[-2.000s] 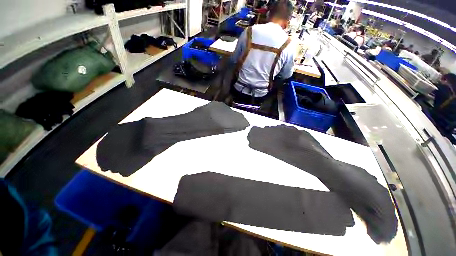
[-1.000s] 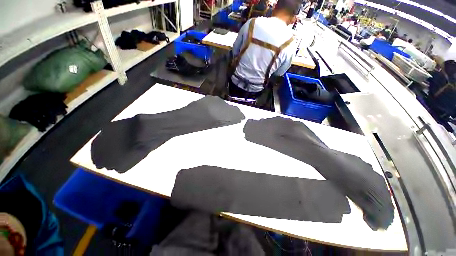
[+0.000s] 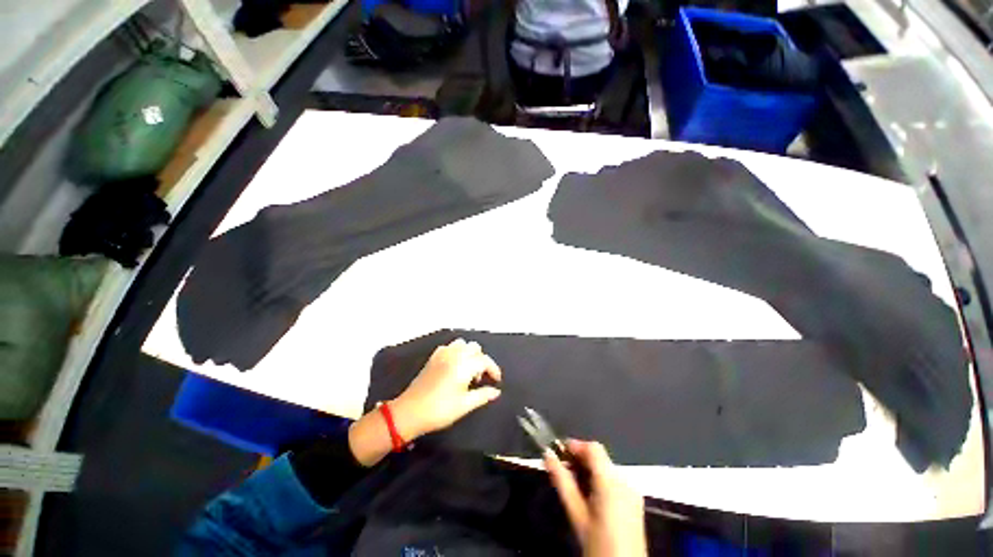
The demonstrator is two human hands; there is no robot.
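A long dark grey garment panel pile (image 3: 675, 397) lies along the near edge of the white table. My left hand (image 3: 441, 392), with a red cord at the wrist, is over its left end. The thumb and fingers are curled close together; whether they pinch cloth or thread cannot be told. My right hand (image 3: 597, 495) holds small metal scissors (image 3: 541, 429) at the near edge, blades pointing up and left over the panel. A left pile of panels (image 3: 348, 223) and a larger bent right pile (image 3: 762, 239) lie farther back. The right pile meets the near one's right end.
The white table (image 3: 468, 283) has a light wood edge. A blue crate (image 3: 740, 98) with dark cloth stands beyond it, beside a seated person's back (image 3: 561, 44). Another blue crate (image 3: 240, 413) is under the left end. White shelves (image 3: 223, 54) hold a green sack (image 3: 147, 114).
Both my hands have come into view over the near panel, the right one with scissors. The view has tilted down, so the table sits higher and closer. The piles look unchanged.
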